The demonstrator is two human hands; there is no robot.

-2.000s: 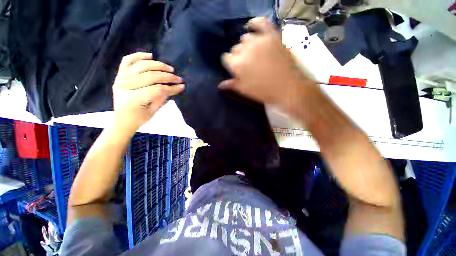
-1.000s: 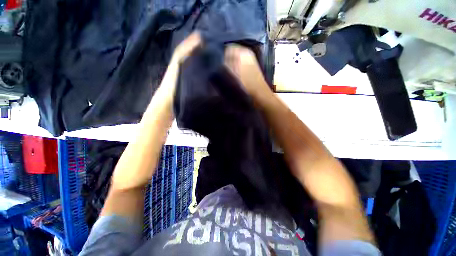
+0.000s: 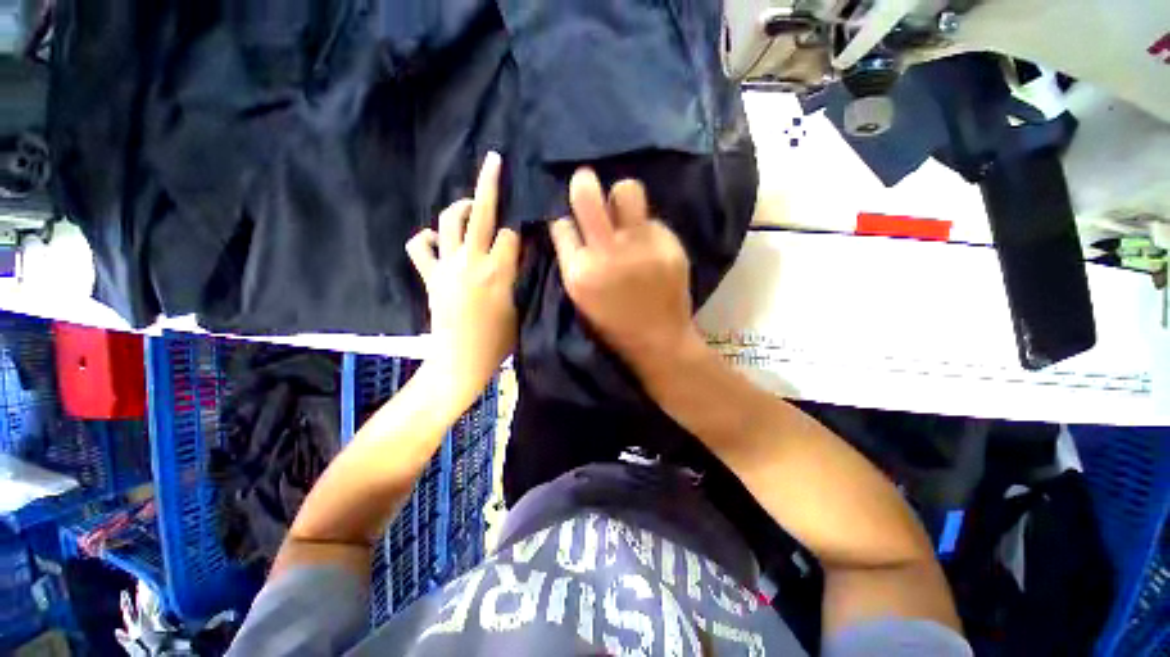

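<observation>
A large black garment (image 3: 321,154) lies spread over the left and middle of the white table and hangs over its front edge towards my lap. A folded edge of the cloth runs across it near my fingertips. My left hand (image 3: 472,276) lies on the garment with the index finger stretched forward and the other fingers bent. My right hand (image 3: 622,263) is on the garment just to the right, its fingertips by the folded edge. Whether either hand pinches the cloth cannot be made out.
The white table (image 3: 821,302) carries a red strip (image 3: 903,227), a black phone (image 3: 1042,263) and dark cut pieces (image 3: 885,135) at the right. Off-white sewing machine parts (image 3: 1091,77) reach over the back right. Blue crates (image 3: 167,449) and a red box (image 3: 100,370) are below the table.
The bunched cloth between my hands is now laid flatter over the table. Both hands have come down onto it, nearer the front edge than a second ago.
</observation>
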